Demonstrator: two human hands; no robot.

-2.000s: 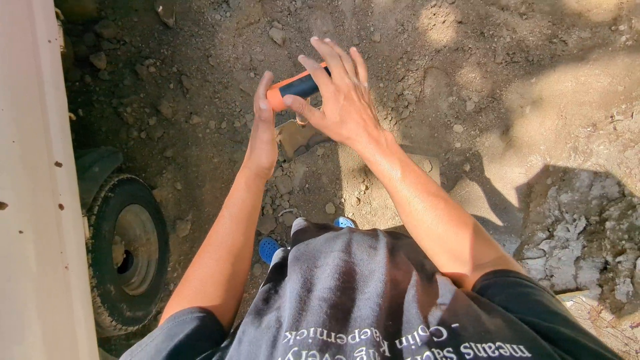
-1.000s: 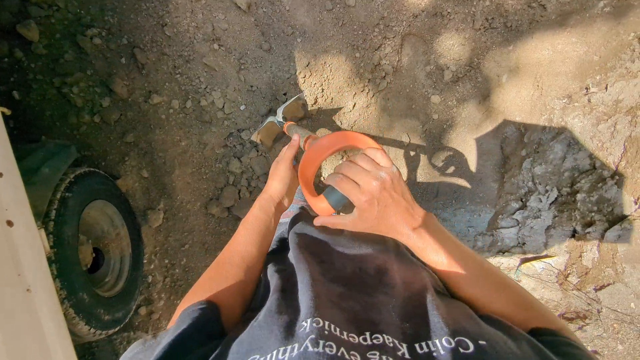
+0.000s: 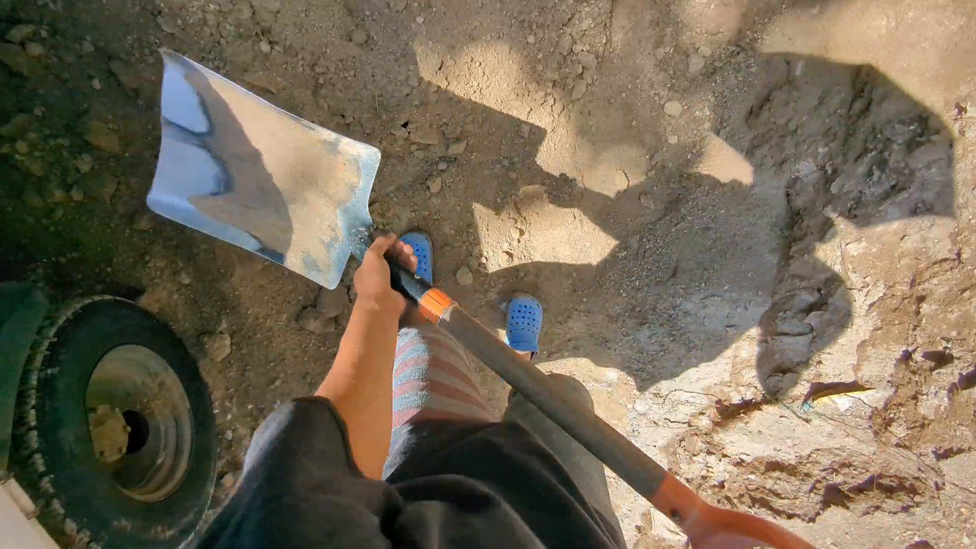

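Observation:
A square-bladed metal shovel (image 3: 534, 389) lies diagonally across the view, its wide blade (image 3: 259, 168) at the upper left with dirt marks on its face. My left hand (image 3: 379, 274) is closed around the dark socket of the shaft, just behind the blade. The orange grip (image 3: 732, 526) runs out of the frame at the lower right. My right hand is out of view, so its hold on the grip is hidden.
Blue clogs (image 3: 524, 324) are on my feet, below the shaft. A wheel with a black tire (image 3: 191, 450) stands at the lower left. Loose stones and dirt (image 3: 457, 152) cover the ground, with rough, broken soil (image 3: 839, 457) at the right.
The shovel has been raised and tilted, so its blade now shows broadly at the upper left. My left hand has moved close to the blade, and my right hand has left the view.

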